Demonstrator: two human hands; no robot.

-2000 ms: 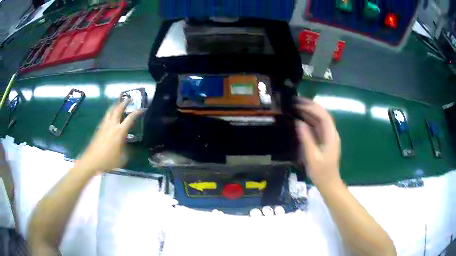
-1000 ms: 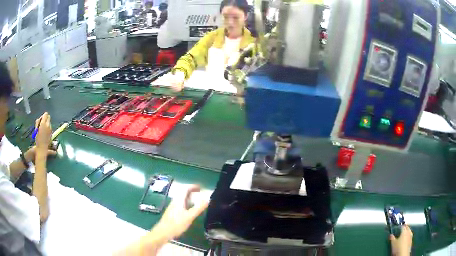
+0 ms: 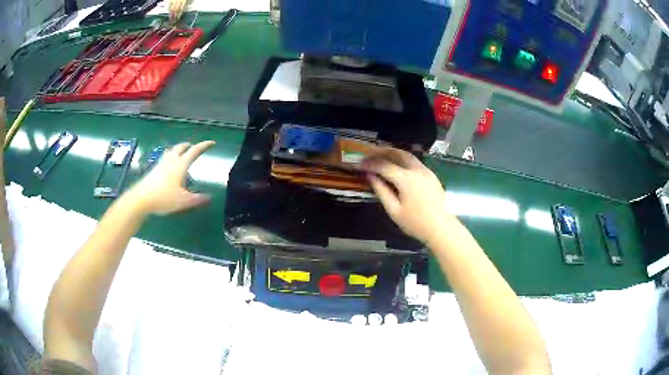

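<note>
A press fixture [image 3: 293,174], an orange-brown block with a blue area, sits inside the black guard [image 3: 308,216]. A dark phone frame [image 3: 284,152] shows along the fixture's left end. My right hand [image 3: 411,190] is at the fixture's right end, thumb and fingers close together there. The fingertips cover that end, so a grip on the frame cannot be made out. My left hand [image 3: 167,179] is over the green belt left of the guard, fingers spread and empty. Another phone frame [image 3: 155,155] is partly hidden behind it.
More frames lie on the belt at left [image 3: 115,168] and right [image 3: 568,234]. The grey press head [image 3: 348,84] is behind the fixture. A red tray [image 3: 136,73] is upper left, the control box [image 3: 513,51] upper right. The emergency stop [image 3: 331,284] is in front. Another person's hand shows at the top left.
The view has tilted back down to the fixture. My right hand has moved from a frame on the right belt to the fixture. My left hand is farther left of the guard.
</note>
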